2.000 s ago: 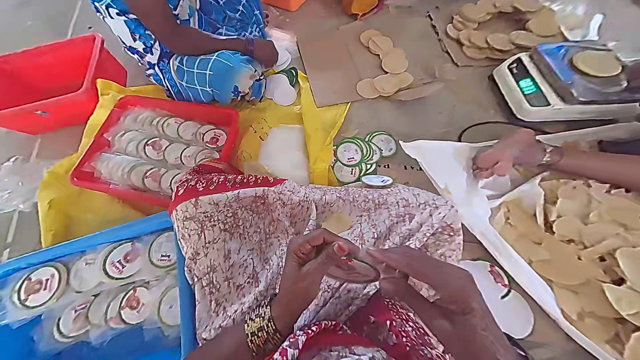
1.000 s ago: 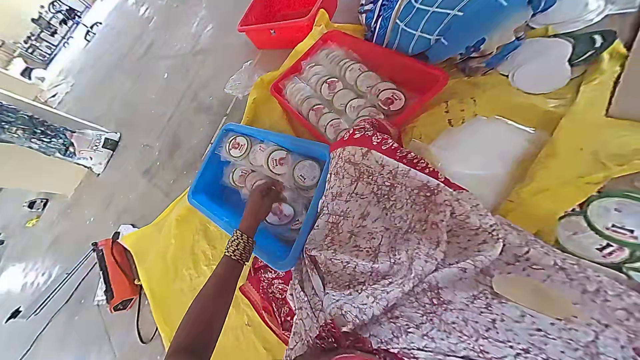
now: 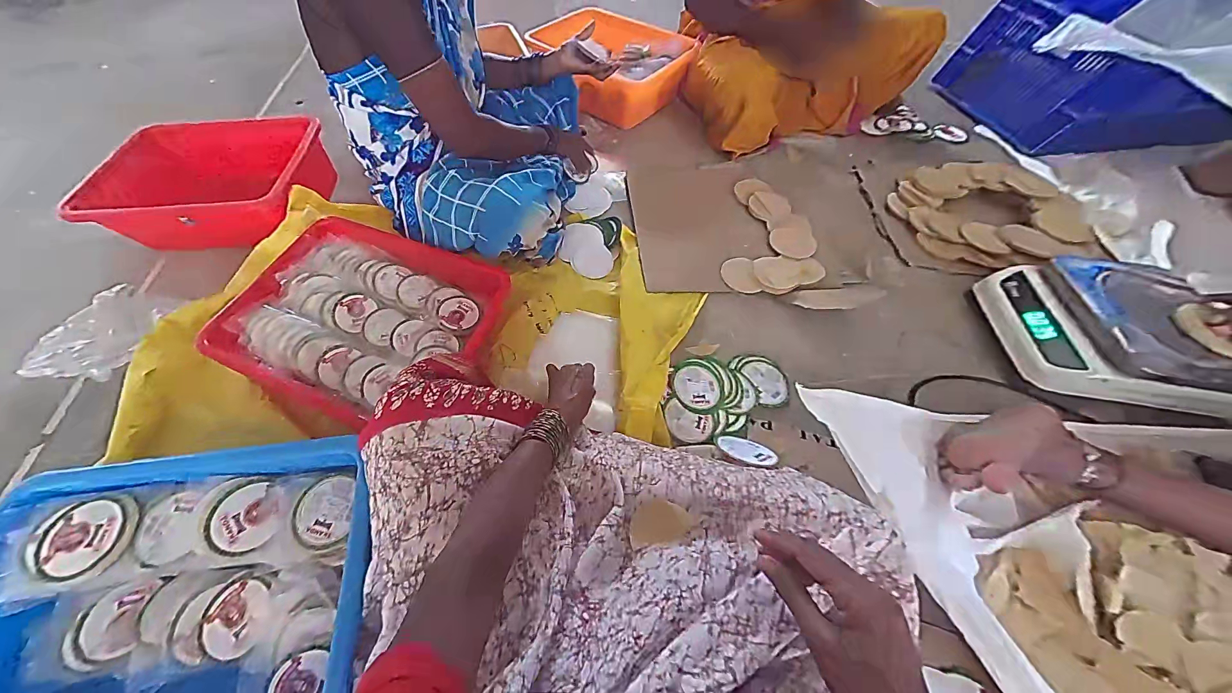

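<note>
My left hand, with bangles at the wrist, reaches over a stack of clear plastic bags on the yellow sheet; whether it grips one cannot be told. My right hand is held above the patterned cloth on my lap, fingers apart, holding nothing. A thin tan disc lies on that cloth between my hands. Round printed labels with green rims are piled beyond the cloth. At my left a blue tray holds bagged discs with round labels. Behind it a red tray holds rows of similar packs.
Person in blue sits ahead beside an orange tub; person in orange sits behind. A co-worker's hand is over tan discs on white cloth. Digital scale, cardboard with discs, red tub, blue crate.
One second ago my left hand was in the blue tray; now it is over the plastic bags. Two seconds ago both hands were together above my lap. The view has swung strongly.
</note>
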